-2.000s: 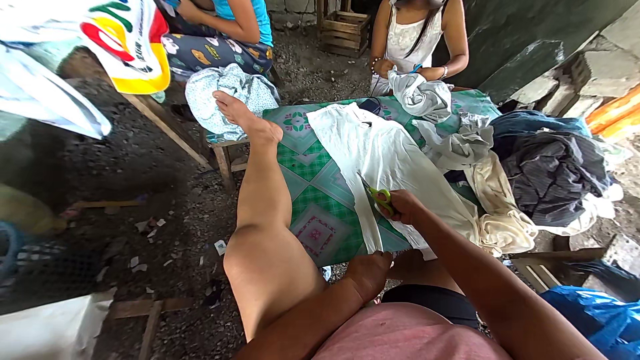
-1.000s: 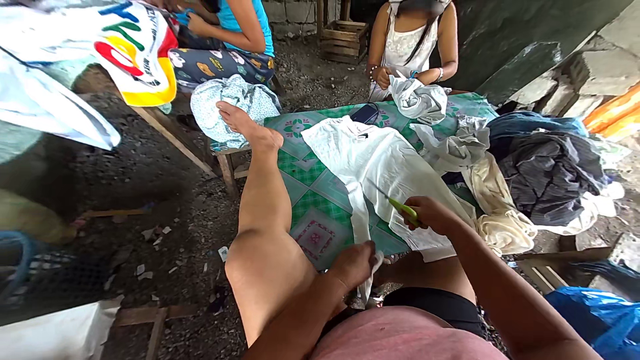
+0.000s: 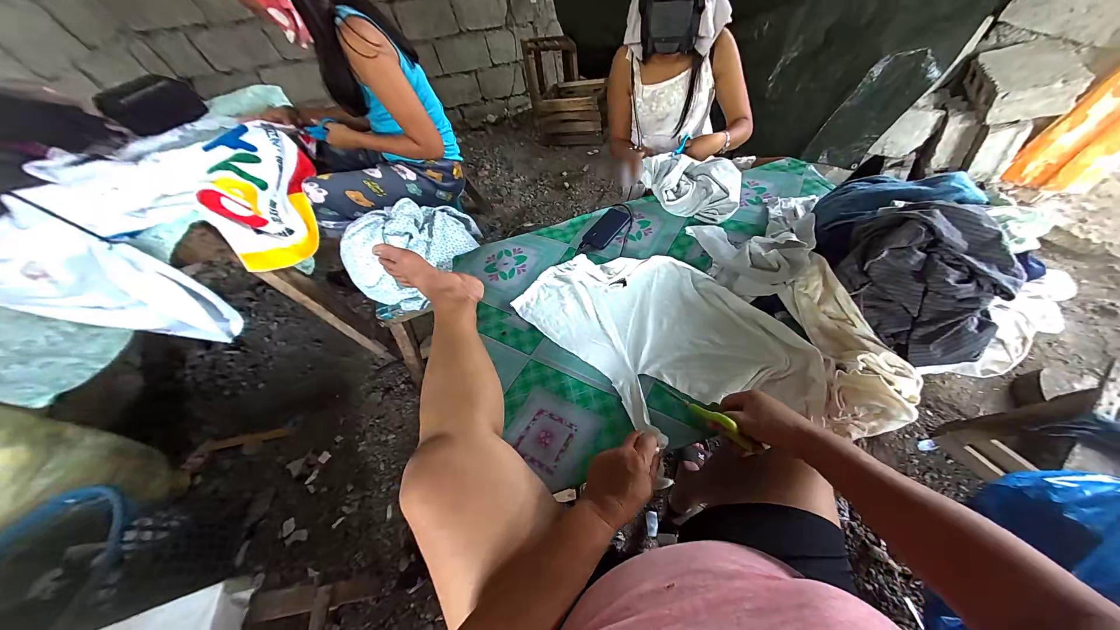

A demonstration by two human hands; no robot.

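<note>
A white knit garment [image 3: 700, 324] lies spread over the green patterned table cover [image 3: 534, 385]. My left hand [image 3: 626, 477], at the table's near edge, pinches the end of a narrow strip [image 3: 632, 398] that is still joined to the garment farther up. Scissors with yellow-green handles [image 3: 719, 418] are in my right hand [image 3: 761, 420], their blades pointing left toward the strip, over the table cover. Whether the blades touch any cloth cannot be told. A black device with a cable [image 3: 605, 229] rests beyond the garment.
Dark and cream clothes [image 3: 927, 280] are heaped at the right. Across the table a person [image 3: 678, 96] handles grey-white cloth [image 3: 696, 185]; another person [image 3: 394, 96] sits at the upper left. My bare foot [image 3: 429, 273] rests on patterned cloth. A blue plastic bag [image 3: 1041, 525] lies lower right.
My right hand with the scissors has moved back from the garment toward the near edge. The strip is now drawn away from the garment's lower part. The view has tilted upward.
</note>
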